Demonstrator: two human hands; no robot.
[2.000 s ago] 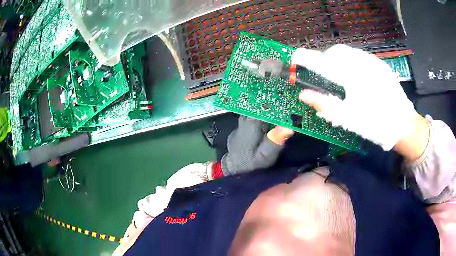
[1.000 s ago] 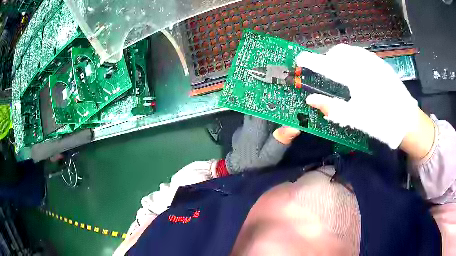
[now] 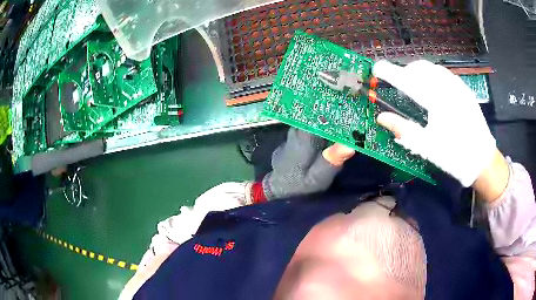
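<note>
A green circuit board (image 3: 294, 94) is held tilted in front of me, its side with dense silvery dots facing up. My left hand (image 3: 300, 161), in a grey fingerless glove with a red cuff, grips its near edge from below; most of the fingers are hidden under the board. My right hand (image 3: 441, 120), in a white glove, holds diagonal cutters (image 3: 367, 88) by their black and red-orange handles. The silvery jaws point left over the middle of the board. I cannot tell if they touch it.
Stacked boards (image 3: 111, 88) lie on the bench at the left. A perforated reddish-brown tray (image 3: 264, 47) is behind the held board, with a cloudy clear plastic shield (image 3: 170, 17) at the upper left. A black surface (image 3: 514, 64) is at the right. Yellow-black tape (image 3: 88, 253) marks the green floor.
The cutters have moved slightly right over the board. The board and both hands also sit slightly further right in the picture. Both hands keep their hold.
</note>
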